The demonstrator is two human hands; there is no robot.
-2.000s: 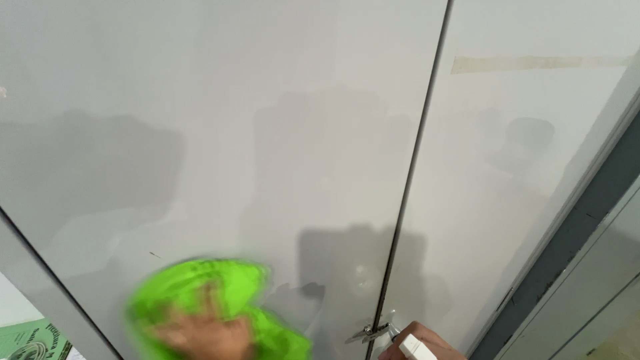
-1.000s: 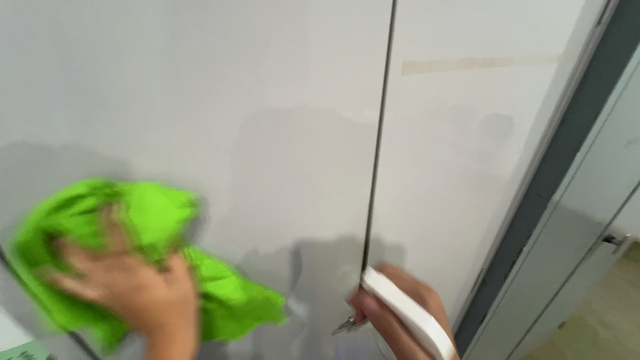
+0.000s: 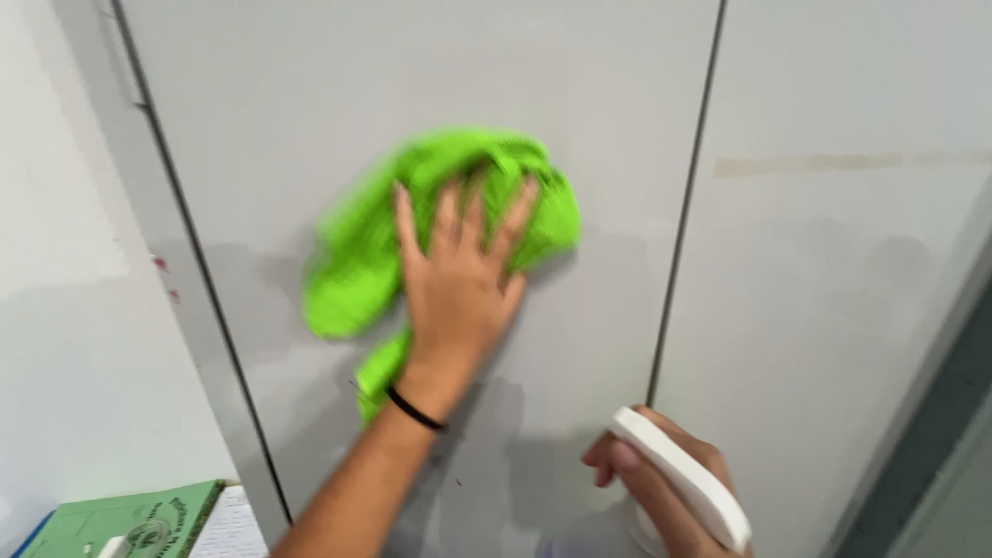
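My left hand (image 3: pixel 461 287) lies with fingers spread on a bright green cloth (image 3: pixel 356 271), pressing it flat against a light grey cabinet door (image 3: pixel 604 101). A black band (image 3: pixel 416 409) circles that wrist. At the lower right, my right hand (image 3: pixel 659 480) is closed around a white spray bottle's trigger head (image 3: pixel 682 477); most of the bottle is out of view or hidden.
A strip of beige tape (image 3: pixel 810 163) crosses the right-hand door panel (image 3: pixel 814 325). Beside the left door edge is a white wall (image 3: pixel 62 232). A green printed folder or book (image 3: pixel 132 519) and a written sheet (image 3: pixel 229 527) lie at the lower left.
My left hand and the green cloth have moved higher up the door. The view has shifted left, and the metal latch seen near my right hand earlier no longer shows.
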